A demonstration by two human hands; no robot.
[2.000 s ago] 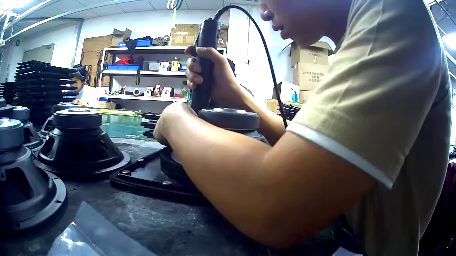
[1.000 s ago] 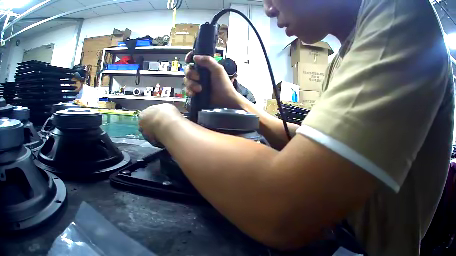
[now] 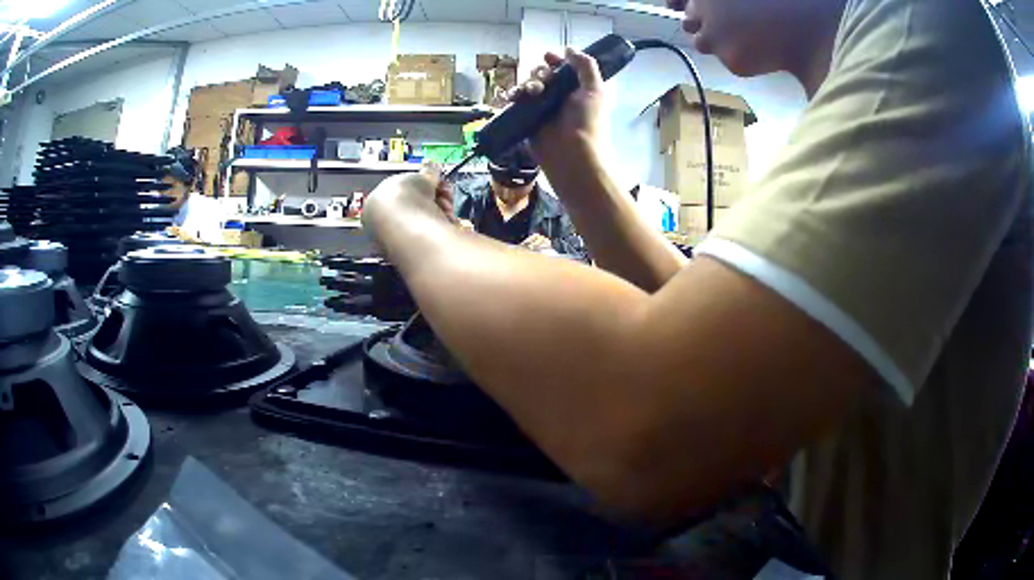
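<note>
Neither of my own hands is in view. A person in a beige shirt, seen from the side, works at the bench. Their far hand grips a black electric screwdriver (image 3: 556, 100), tilted with its bit down-left. The fingers of their near hand are at the bit tip; any screw there is too small to tell. Below their forearm, a loudspeaker driver (image 3: 397, 360) lies rim down on a black front panel (image 3: 306, 410); its upper part is hidden by the arm. Finished-looking drivers (image 3: 176, 329) stand magnet up at left. A clear plastic bag (image 3: 210, 532) lies at the front edge.
Stacked black panels (image 3: 102, 204) rise at far left. More black parts (image 3: 357, 283) are piled behind the panel, near a green surface (image 3: 272, 283). Another person in a dark cap (image 3: 516, 204) sits behind. Shelves and cardboard boxes (image 3: 705, 159) stand at the back. The screwdriver cord hangs at right.
The person's far hand has lifted the screwdriver from beside the driver and tilted it. Their near hand has risen to the bit. The magnet seen earlier is now hidden behind the arm.
</note>
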